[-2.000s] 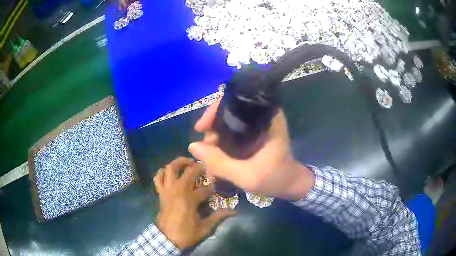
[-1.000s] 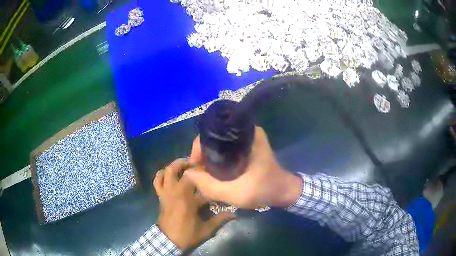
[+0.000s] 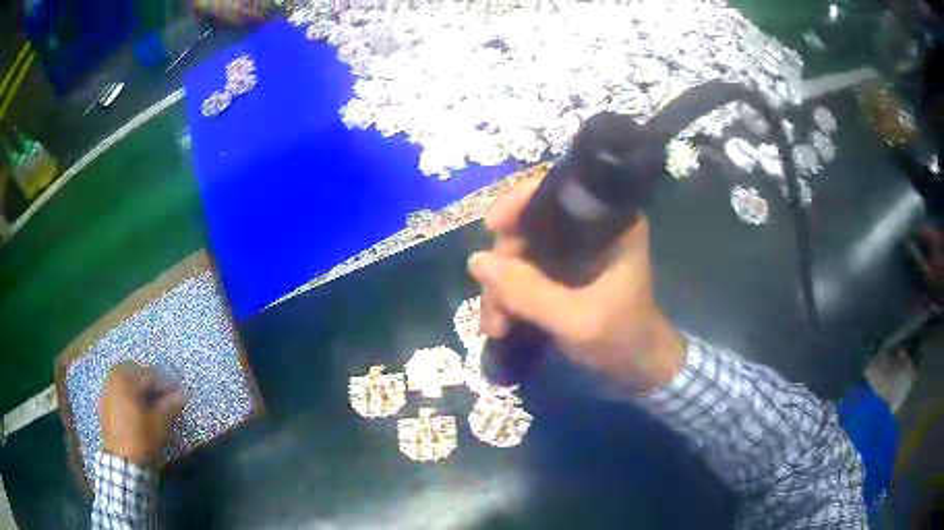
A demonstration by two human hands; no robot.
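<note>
My right hand (image 3: 585, 300) is closed around the thick black electric screwdriver (image 3: 580, 202), which is tilted, its lower end over the loose inserts. Several round notched white socket inserts (image 3: 428, 435) with brass-coloured bits lie on the dark bench left of and below the screwdriver. My left hand (image 3: 143, 414) is over the screw tray (image 3: 78, 357), its fingers bent down at the speckled silver-blue screws (image 3: 176, 321). I cannot tell whether its fingertips hold screws.
A large pile of white inserts (image 3: 580, 62) lies at the far side. The blue sheet (image 3: 279, 176) beside it bears a few inserts. The black cord (image 3: 802, 228) runs over the bench at right. A green conveyor (image 3: 93, 228) is at left. Part of another person (image 3: 892, 378) shows at the right edge.
My left hand has moved left from the inserts to the screw tray. My right hand has lifted the screwdriver up and to the right, tilting it. The inserts under my hands are now exposed.
</note>
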